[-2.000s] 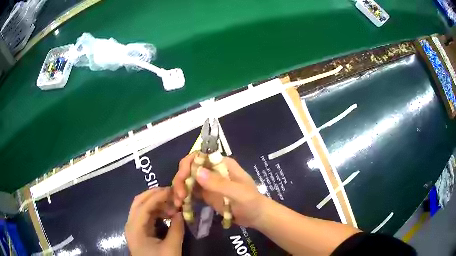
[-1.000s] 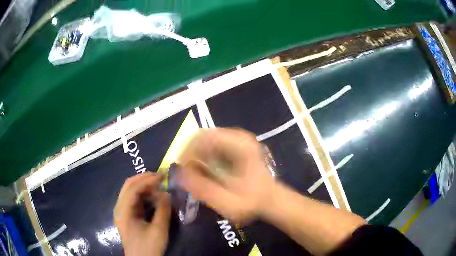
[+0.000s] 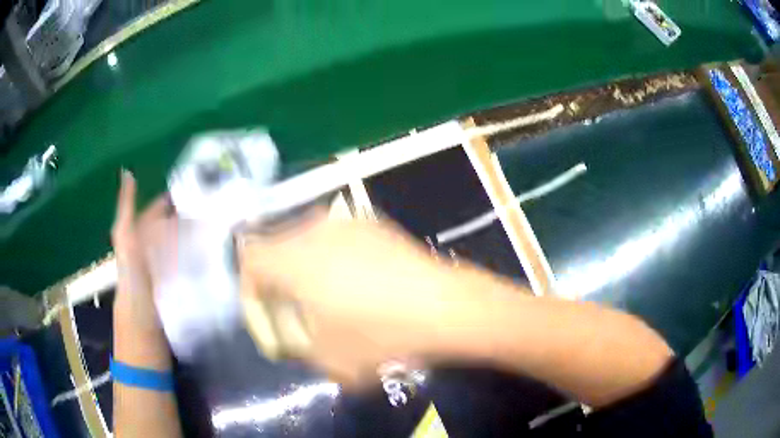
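A white housing (image 3: 224, 164), strongly blurred, is at centre left over the belt's near edge. A crinkled clear bag (image 3: 192, 282) with white content hangs below it. My left hand (image 3: 144, 244), with a blue wrist strap (image 3: 142, 375), is at the left side of the bag and holds it; one finger points up. My right hand (image 3: 329, 287) is blurred and reaches across to the right side of the bag. Cream-yellow plier handles (image 3: 278, 325) show under its palm; the jaws are hidden. Details inside the housing are too blurred to tell.
The green belt (image 3: 376, 68) runs behind, with another open white unit (image 3: 656, 21) at upper right and a bagged piece (image 3: 30, 181) at far left. A black printed sheet (image 3: 428, 192) is taped to the bench. A blue bin (image 3: 30, 385) is at lower left.
The bagged unit that lay on the belt is now between my hands, near the bench. My left hand has moved up and left. The small dark piece between my fingers no longer shows.
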